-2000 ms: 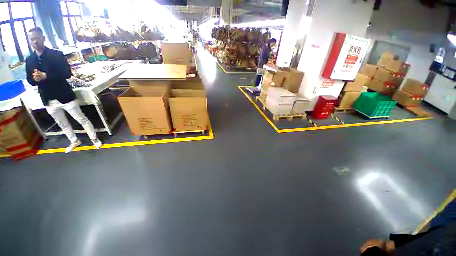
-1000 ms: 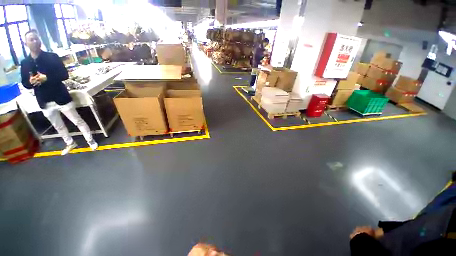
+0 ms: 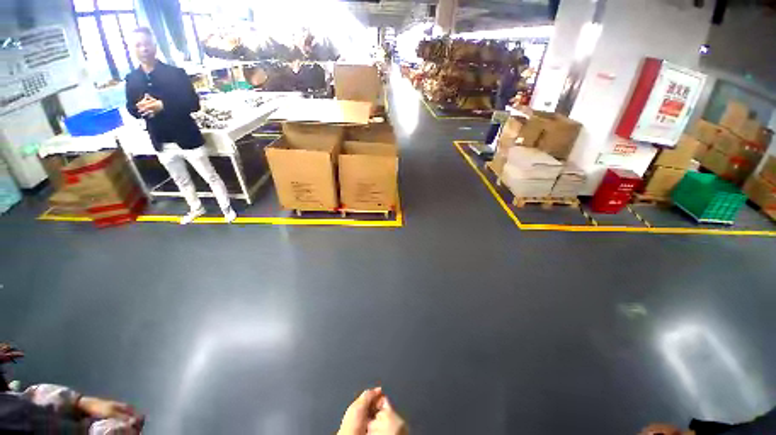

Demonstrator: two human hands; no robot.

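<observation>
At the bottom middle, my left hand [image 3: 359,414] and my right hand [image 3: 387,418] show small and blurred, close together and cut off by the lower edge. Their fingers look bent, but their grip is unclear. No object shows in them. Across the floor, two open brown cartons [image 3: 305,177] stand side by side on low wheeled bases, flaps up. A long white table [image 3: 223,136] with grey-dark small pieces on it stands behind and left of them.
A person in a dark jacket [image 3: 170,106] stands before the table. Other people's hands show at lower left [image 3: 111,412] and lower right [image 3: 662,430]. Pallet boxes [image 3: 532,174], a red box [image 3: 615,190] and a green crate [image 3: 710,197] stand at right by the pillar.
The view has turned left, so the scene sits further right. My hands show more at the bottom edge. Another person's sleeve and hand have come in at lower left.
</observation>
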